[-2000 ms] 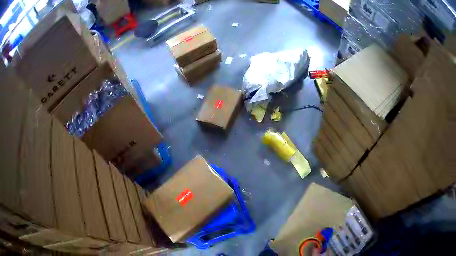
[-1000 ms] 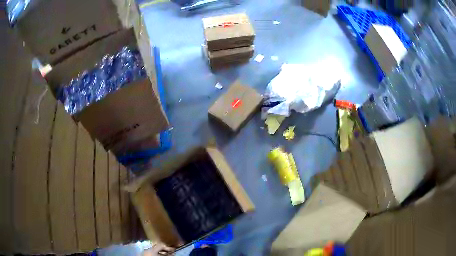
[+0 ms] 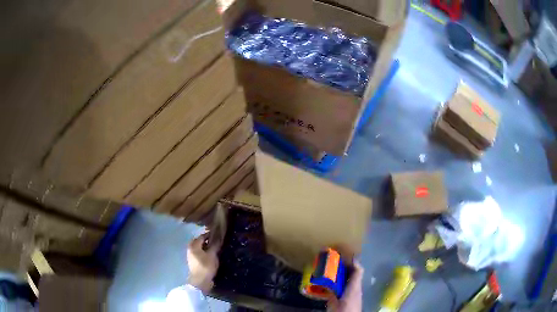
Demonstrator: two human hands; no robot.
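An open brown carton (image 3: 237, 206) stands at the lower middle with dark, shiny contents (image 3: 250, 262) inside. Its large plain flap (image 3: 311, 210) is raised on the right side. My left hand (image 3: 202, 263) grips the carton's narrow left flap (image 3: 217, 230). My right hand (image 3: 351, 291) holds the orange and blue tape gun (image 3: 330, 274) over the carton's right part, in front of the large flap's lower edge. The hand is partly hidden behind the gun. The image is slightly blurred.
Large cartons (image 3: 165, 122) stand in a row at the left. A printed carton (image 3: 299, 109) with shiny wrapped goods stands behind. Labelled cartons (image 3: 421, 195), a white plastic bag (image 3: 488, 234) and a yellow roll (image 3: 399, 289) lie on the floor at the right.
The view has swung left, so floor items sit further right. The open carton's large flap now stands raised. The tape gun is now over the carton, and my left hand is higher, on the left flap.
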